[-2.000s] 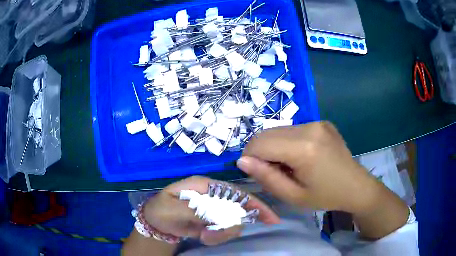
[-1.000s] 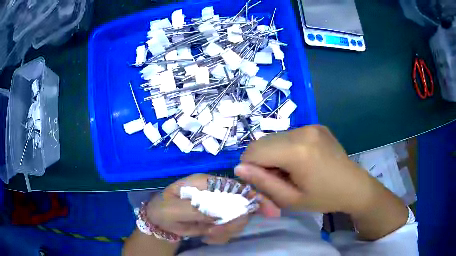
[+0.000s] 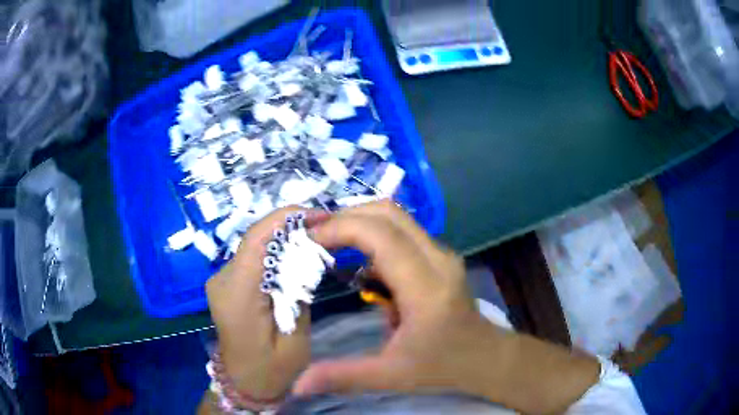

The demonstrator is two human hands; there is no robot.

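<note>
My left hand [image 3: 255, 300] is closed around a bundle of tabbed metal pins [image 3: 297, 271], with the white tabs fanned out and small metal ring-like ends along one side. My right hand [image 3: 405, 300] is beside it, its fingertips touching the top of the bundle and its thumb spread apart below. A yellow-handled tool [image 3: 373, 297] shows partly in the right palm; the rest is hidden. The blue tray [image 3: 134, 211] lies just beyond the hands and holds a loose pile of pins with white tabs [image 3: 249, 149].
A digital scale [image 3: 454, 55] stands beyond the tray, with red-handled snips [image 3: 633, 83] right of it. A clear box with white-ended pins [image 3: 77, 251] is at left. Clear plastic bags [image 3: 49, 81] lie at far left and upper right. A carton [image 3: 660, 324] is below the bench's right edge.
The view has turned, so the bench things shift left. My left hand has raised and turned the bundle upright; my right hand has moved onto it, its thumb opened, showing the yellow tool.
</note>
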